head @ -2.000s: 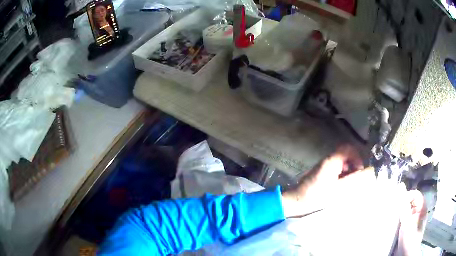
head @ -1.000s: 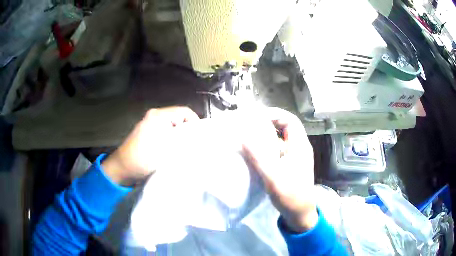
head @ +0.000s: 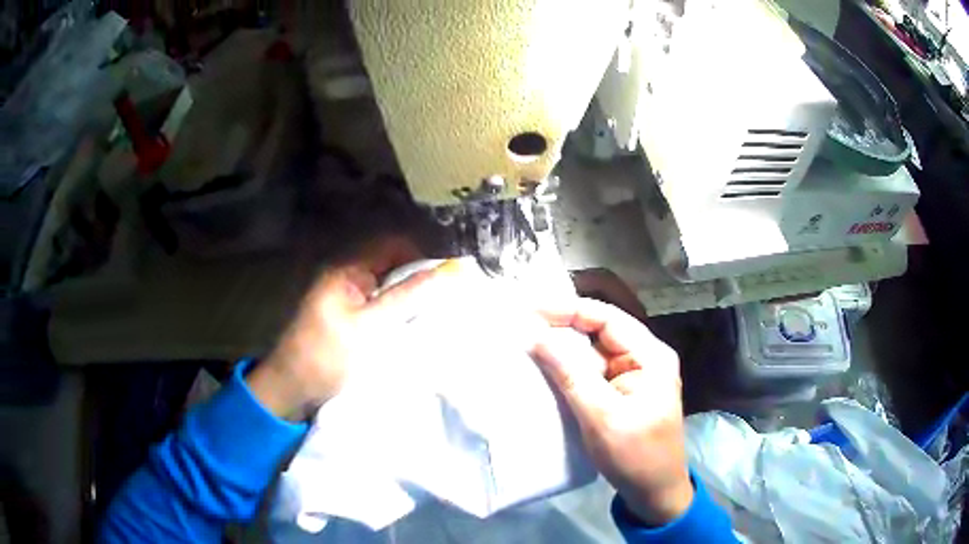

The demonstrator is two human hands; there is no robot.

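Note:
A white garment point(head: 478, 425) hangs from both hands, in front of and under the presser foot area point(head: 494, 236) of the cream sewing machine head point(head: 468, 96). My left hand point(head: 329, 329) grips the cloth on the left, its fingers reaching toward the needle. My right hand point(head: 616, 393) pinches the cloth on the right between thumb and fingers. The cloth near the needle is overexposed, so its edge there is hard to make out. A small yellow-orange patch shows by the left fingertips.
A white housing with vent slots point(head: 767, 165) stands right of the head, with a green-rimmed round dish point(head: 877, 154) on it. A clear lidded container point(head: 795, 335) is below. Bagged white pieces point(head: 781, 468) lie lower right. A red-handled tool point(head: 143, 138) stands far left in shadow.
The view first swung right from the left table to the machine. Since then the right hand's fingers have closed nearer together on the cloth, and glare at the head is weaker.

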